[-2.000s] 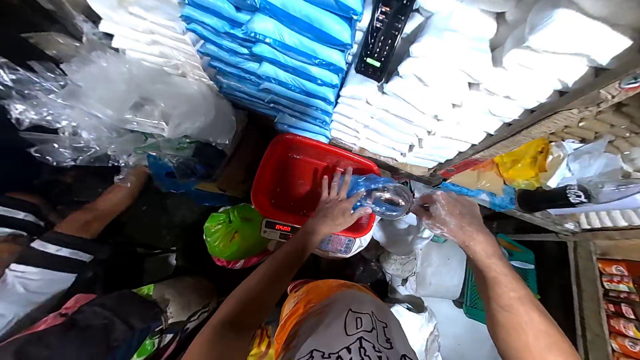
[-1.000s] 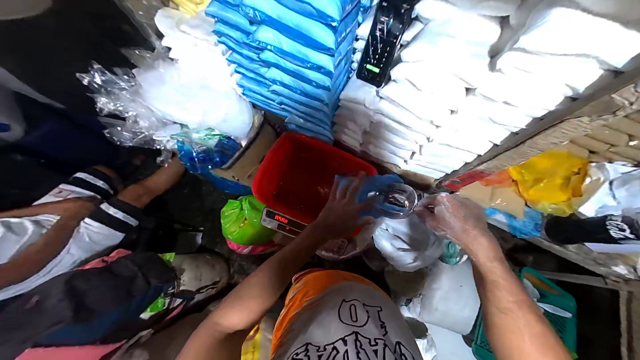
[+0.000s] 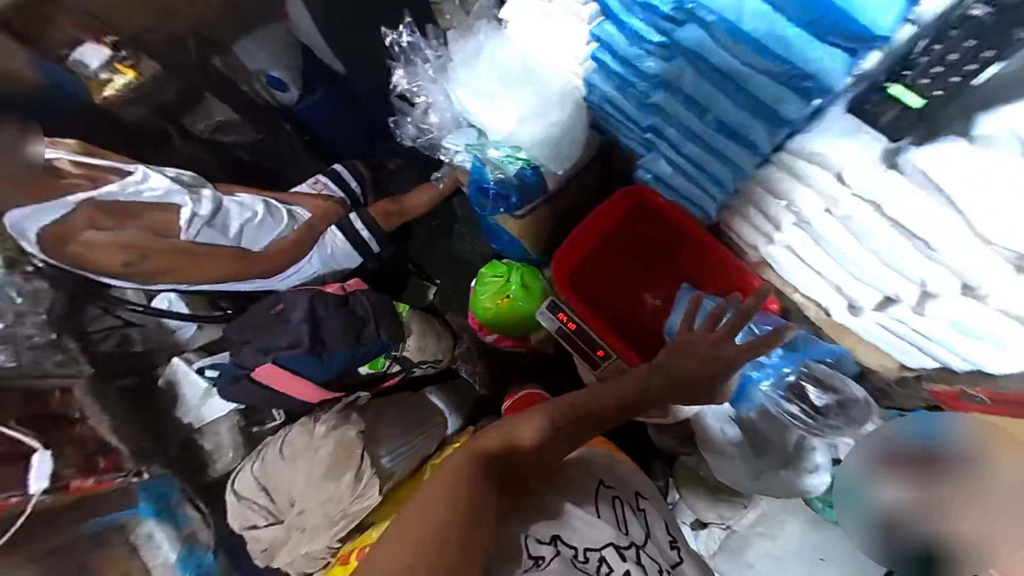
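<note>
My left hand (image 3: 704,356), fingers spread, lies against a blue plastic bag (image 3: 748,340) at the right edge of a red plastic basin (image 3: 652,268). Beside that hand, a clear plastic container or scoop (image 3: 824,396) rests against the bag; which it is I cannot tell. My right hand is not discernible; a blurred patch covers the lower right. A digital scale (image 3: 578,336) with lit red digits adjoins the basin's left side. White powder bags and a white plastic bag (image 3: 760,452) sit below my left hand.
Stacks of blue packets (image 3: 704,88) and white packets (image 3: 896,240) stand behind the basin. A green plastic bag (image 3: 510,298) is left of the scale. Another person (image 3: 240,224) sits at left, an arm reaching toward clear plastic bags (image 3: 520,88). A backpack (image 3: 308,348) lies nearer.
The view has swung left. My right hand, earlier beside the clear container, is no longer discernible. My left hand's fingers are now spread over the blue bag.
</note>
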